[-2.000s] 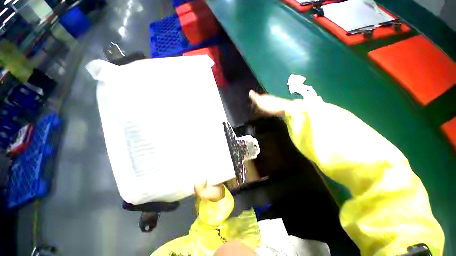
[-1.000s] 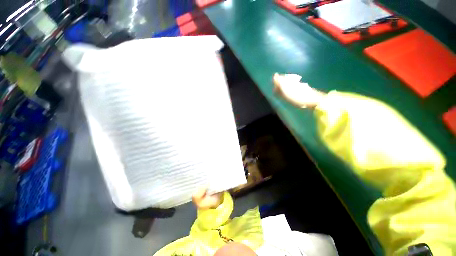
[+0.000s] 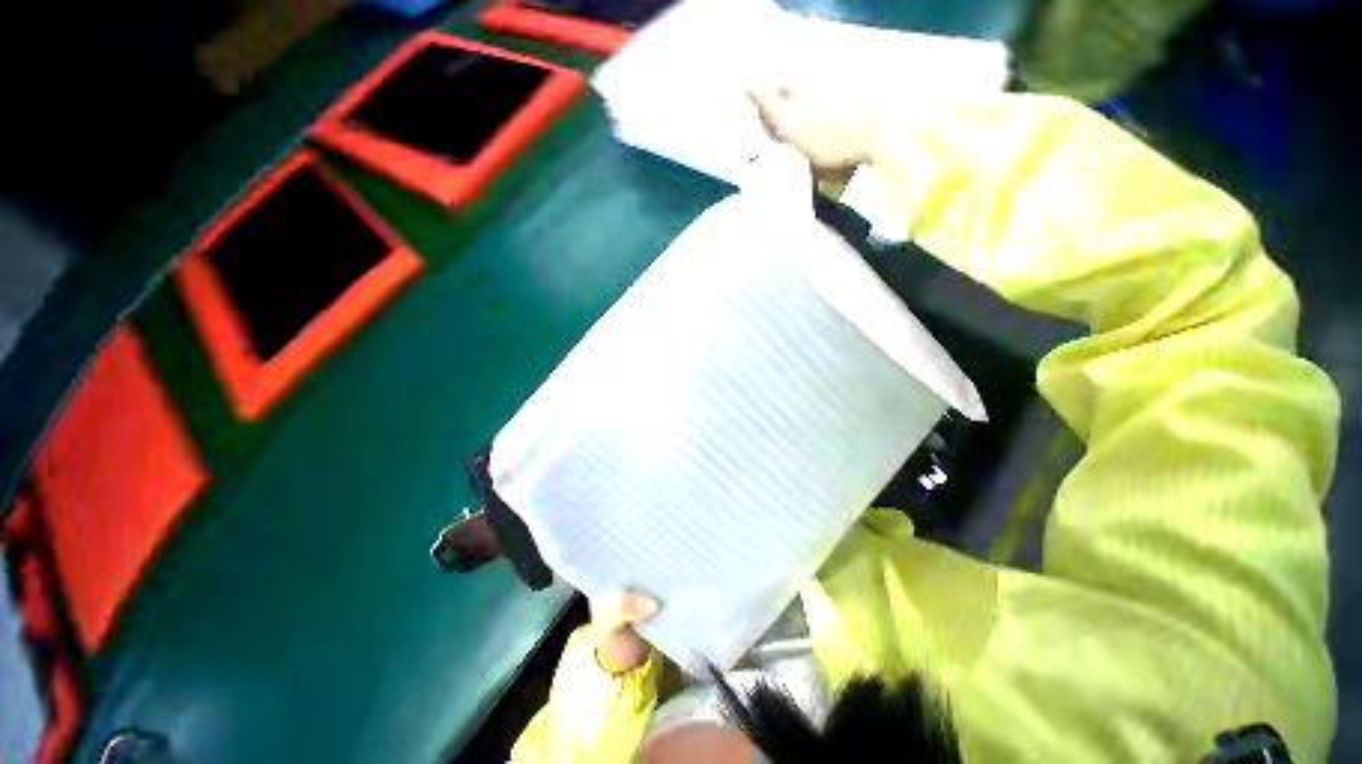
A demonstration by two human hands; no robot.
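A panel covered in white ribbed foam (image 3: 717, 433) is held tilted in front of me, over the green bench edge. My left hand (image 3: 624, 627) grips its lower corner, thumb on top. A black clip (image 3: 515, 523) with a metal handle sits at its left edge. Dark clip parts (image 3: 841, 218) show at the upper right edge and also at the lower right. The foam's right edge lifts as a loose flap. My right hand (image 3: 814, 132) is at white foam sheets (image 3: 687, 90) beyond the panel, fingers pinching a sheet; the fingertips are partly blurred.
On a darker green strip at the left lie orange trays with black panels (image 3: 448, 102) (image 3: 291, 269) and a plain orange tray (image 3: 117, 478). The glossy green bench top (image 3: 344, 582) curves below them. Dark floor and a blurred yellow-green shape (image 3: 1113, 45) show at the right.
The view has swung from the aisle to the bench and trays with black panels. The covered panel came along in my left hand. My right hand moved from above the green bench to the white foam sheets.
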